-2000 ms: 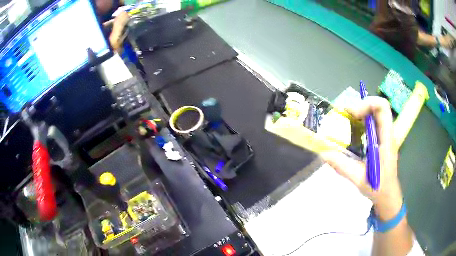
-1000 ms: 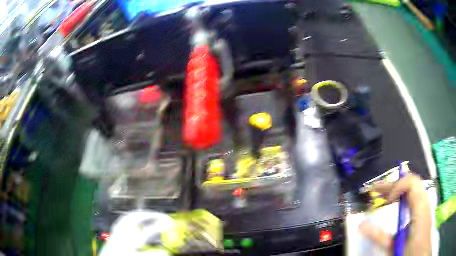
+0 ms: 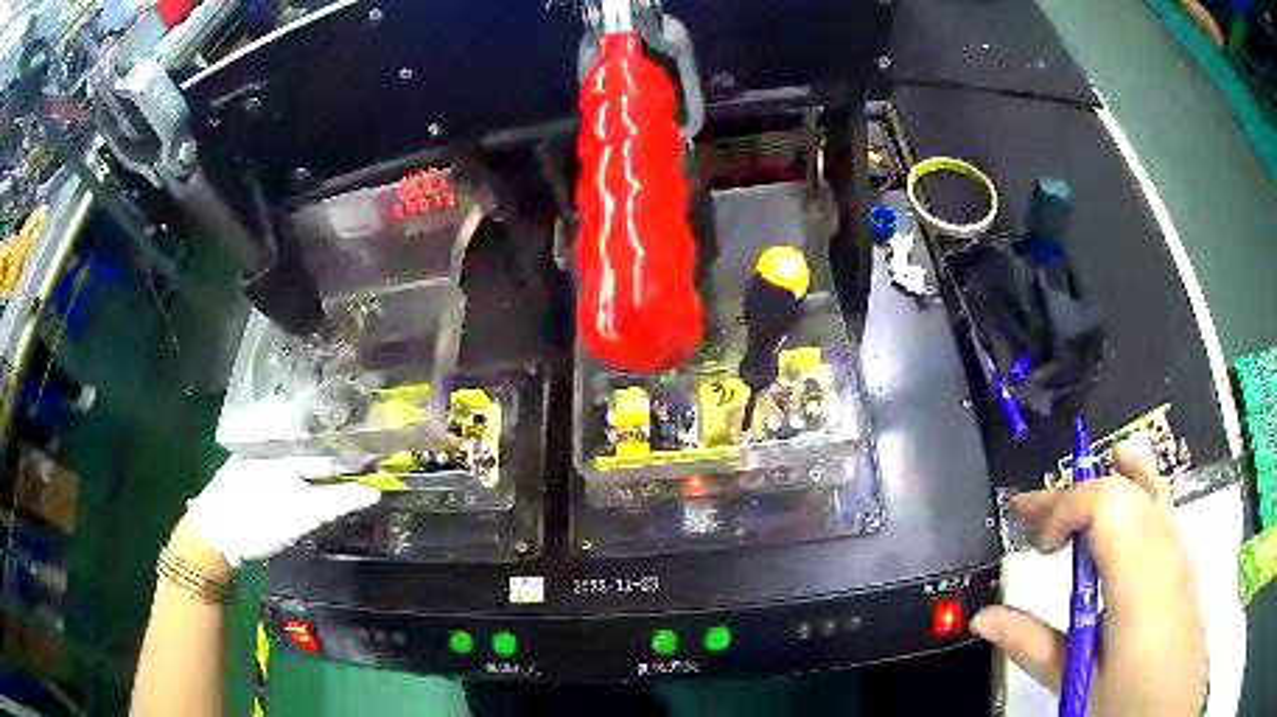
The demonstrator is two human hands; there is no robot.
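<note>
My left hand (image 3: 280, 511), white-gloved, is at the front of the left station, its fingers on the yellow front edge of a power supply board (image 3: 469, 432). The clear cover (image 3: 336, 378) is raised over that board and hides part of it. My bare right hand (image 3: 1134, 588) holds a blue-purple marker pen (image 3: 1083, 574) upright, with fingertips beside the red lit switch (image 3: 948, 618). In the right station another board (image 3: 798, 406) lies under a clear cover, with a yellow-topped tool (image 3: 782, 273) upright there. A red toggle clamp handle (image 3: 637, 210) hangs above.
Right of the fixture are a tape roll (image 3: 952, 196), a black pouch (image 3: 1029, 315) with pens, and a small blue and white part (image 3: 908, 259). Another board (image 3: 1148, 446) lies by the white sheet (image 3: 1223, 560). Red digits (image 3: 423, 193) show behind the left station.
The view has turned from the conveyor side to the fixture. My left hand has brought the board into the left station. My right hand has left the board at the right and keeps the marker.
</note>
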